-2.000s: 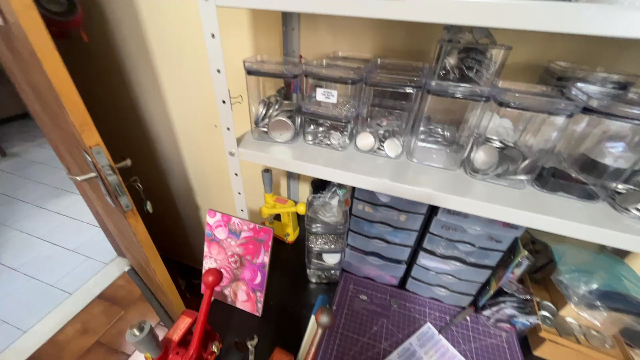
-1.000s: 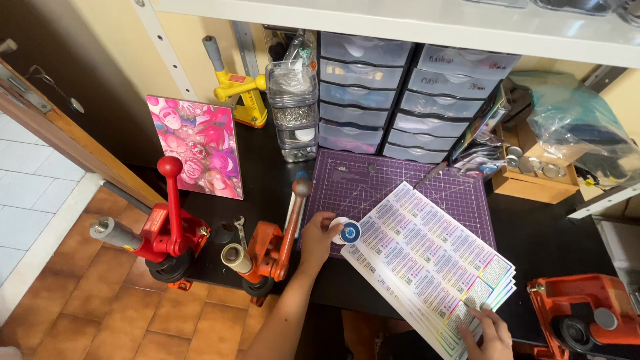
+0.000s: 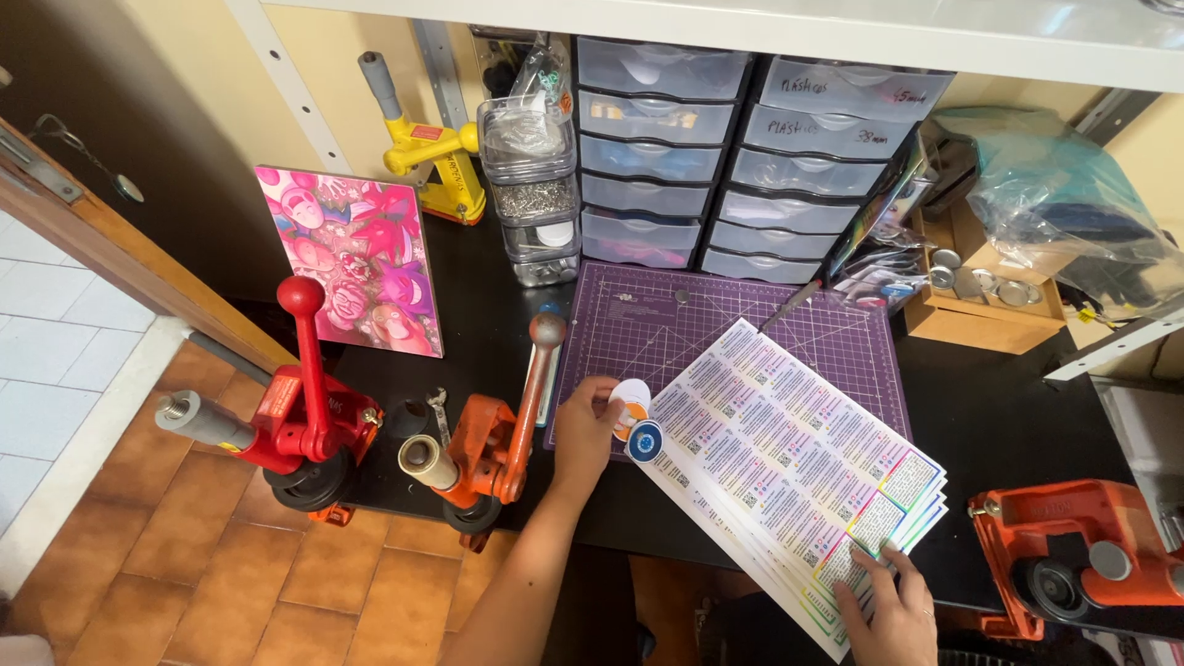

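My left hand (image 3: pixel 589 427) pinches several round paper cutouts between thumb and fingers: a white one, an orange one (image 3: pixel 633 413) and a blue one (image 3: pixel 645 442), which overlap the left corner of a stack of printed sheets (image 3: pixel 786 444). The fingers of my right hand (image 3: pixel 893 592) are spread over the lower right corner of that stack; whether they grip the sheets, I cannot tell. The sheets lie slanted, partly on a purple cutting mat (image 3: pixel 610 314) and partly on the black table (image 3: pixel 943 388). A slim tool like a craft knife (image 3: pixel 794 303) rests on the mat beside the stack's top corner.
Red (image 3: pixel 310 407), orange (image 3: pixel 481 453) and yellow (image 3: pixel 439 157) button presses stand to the left, another orange press (image 3: pixel 1073 546) at the right. A wrench (image 3: pixel 438 414) lies between two presses. Drawer units (image 3: pixel 647 157), stacked clear containers (image 3: pixel 532 199), a pink picture panel (image 3: pixel 361 264) and a cardboard box (image 3: pixel 985 319) surround the mat.
The view has swung down from the shelf. Both hands have come into view since two seconds ago. The cutouts at my left hand are now fanned out, with white and orange ones showing beside the blue one.
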